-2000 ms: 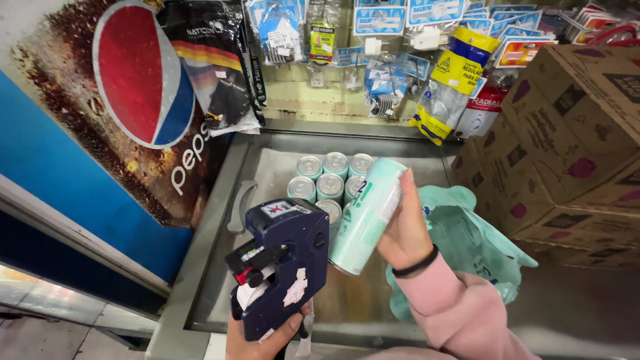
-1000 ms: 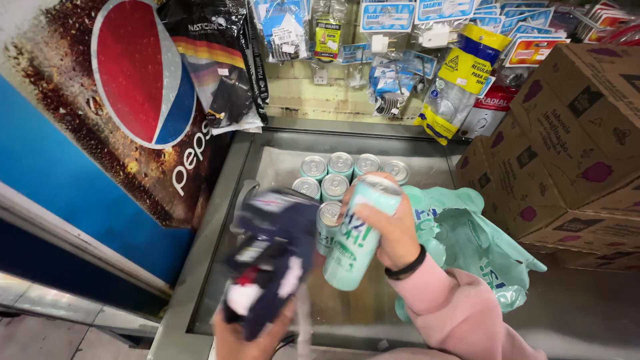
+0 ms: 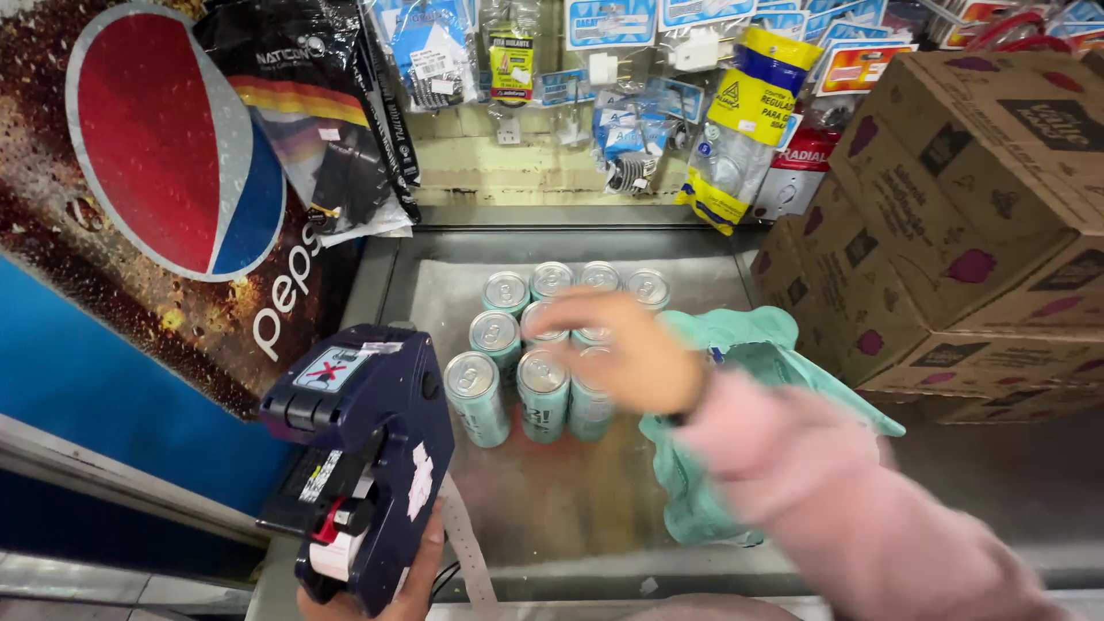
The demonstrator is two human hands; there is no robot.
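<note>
My left hand (image 3: 405,569) grips a dark blue handheld price labeller (image 3: 379,457) at the lower left; a strip of label backing (image 3: 467,552) trails from it. Several pale green drink cans (image 3: 479,401) stand upright in rows on a metal surface. My right hand (image 3: 625,349), blurred, is over the right part of the rows and hides some cans; its fingers point left, and whether they touch a can cannot be told. The torn green plastic wrap (image 3: 690,492) lies just right of the cans, partly under my pink sleeve.
Stacked cardboard boxes (image 3: 966,233) stand at the right. Packaged goods (image 3: 621,142) hang along the back wall. A Pepsi-branded panel (image 3: 172,147) rises at the left, with a black package (image 3: 319,112) beside it.
The can that was in my right hand is no longer held, and that hand is now over the rows. More cans stand in the group. The labeller has moved away from the cans.
</note>
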